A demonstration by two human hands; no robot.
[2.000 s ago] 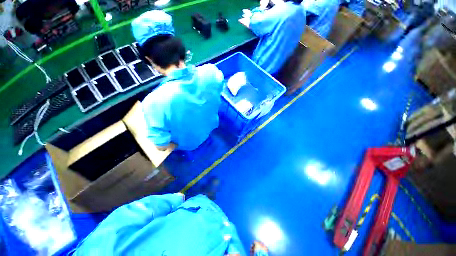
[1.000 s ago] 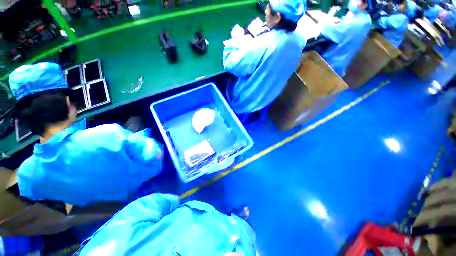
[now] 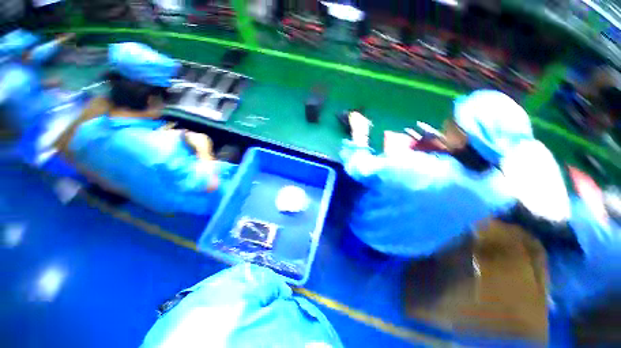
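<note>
A bright blue open tote (image 3: 320,224) stands on the floor right in front of me, beside the bench. Inside it lie a round white item (image 3: 291,199), a small dark square piece with a pale frame (image 3: 255,232) and some clear bagged material near its front wall. My light blue sleeve and clothing show at the bottom edge, close to the tote. Neither of my hands can be seen. The view is blurred by motion.
Seated workers in blue are left (image 3: 146,160) and right (image 3: 429,197) of the tote. The green bench (image 3: 279,129) runs behind, with dark framed pieces (image 3: 208,92) and a black unit (image 3: 314,107). A brown carton (image 3: 483,285) stands at right; a yellow line (image 3: 361,318) crosses the floor.
My view has turned left and moved up to the tote, which now sits in the centre. The red pallet truck has left the picture. The worker right of the tote now reaches over the bench.
</note>
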